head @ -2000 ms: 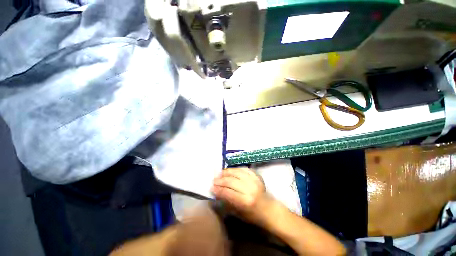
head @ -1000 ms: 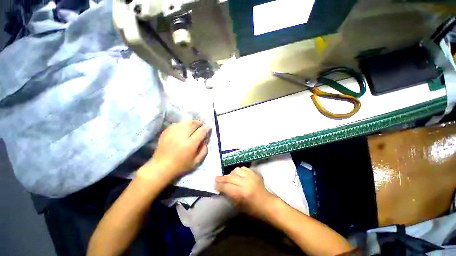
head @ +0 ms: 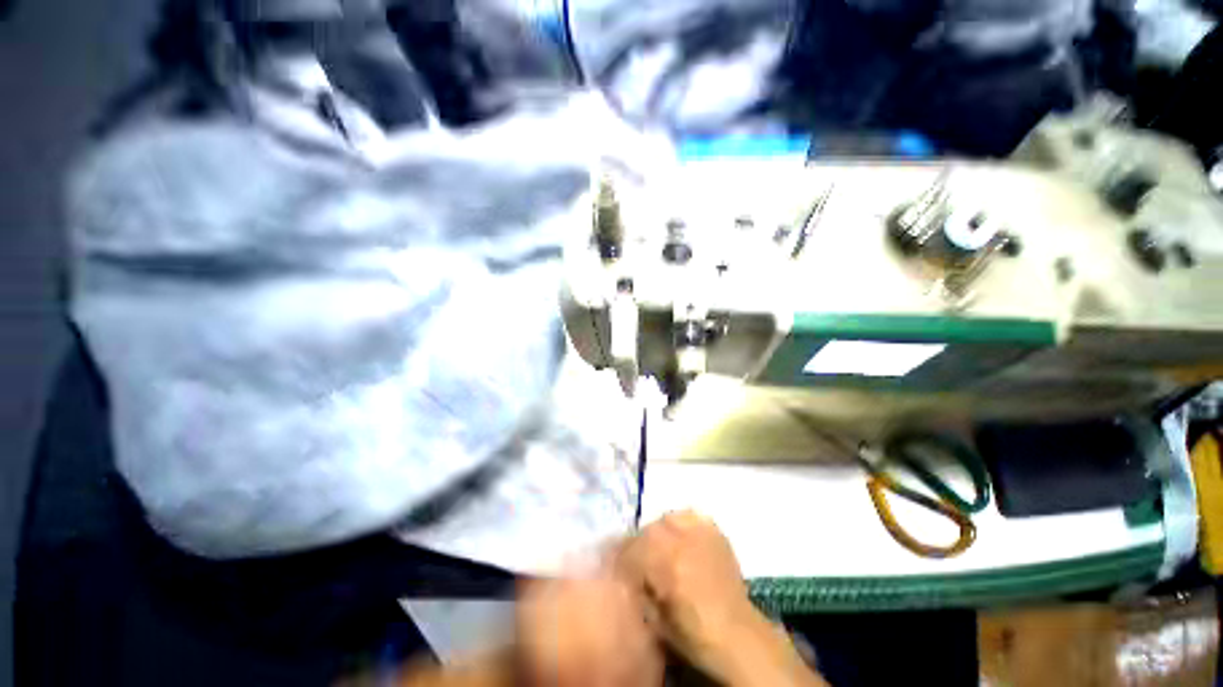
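Observation:
A large pale grey-blue garment panel (head: 322, 389) lies left of the needle. Its dark seam edge (head: 643, 470) runs straight from the presser foot (head: 667, 392) down to my hands. My right hand (head: 687, 577) is at the near end of this edge, fingers curled on the cloth; its fingertips are partly hidden. My left hand (head: 584, 628) is close beside it, low in the picture and blurred, so its hold cannot be told. The cream sewing machine (head: 845, 242) has a green front panel with a white label.
Scissors (head: 925, 503) with orange and green handles lie right of the needle, beside a black flat box (head: 1066, 467). A green ruler-marked table edge (head: 966, 577) runs across the front. A brown shiny board (head: 1073, 644) is lower right. Dark and grey cloth heaps lie behind the machine.
The view has tilted up, showing more of the machine. My left hand has left the panel's surface and come down beside my right hand, which stays at the edge.

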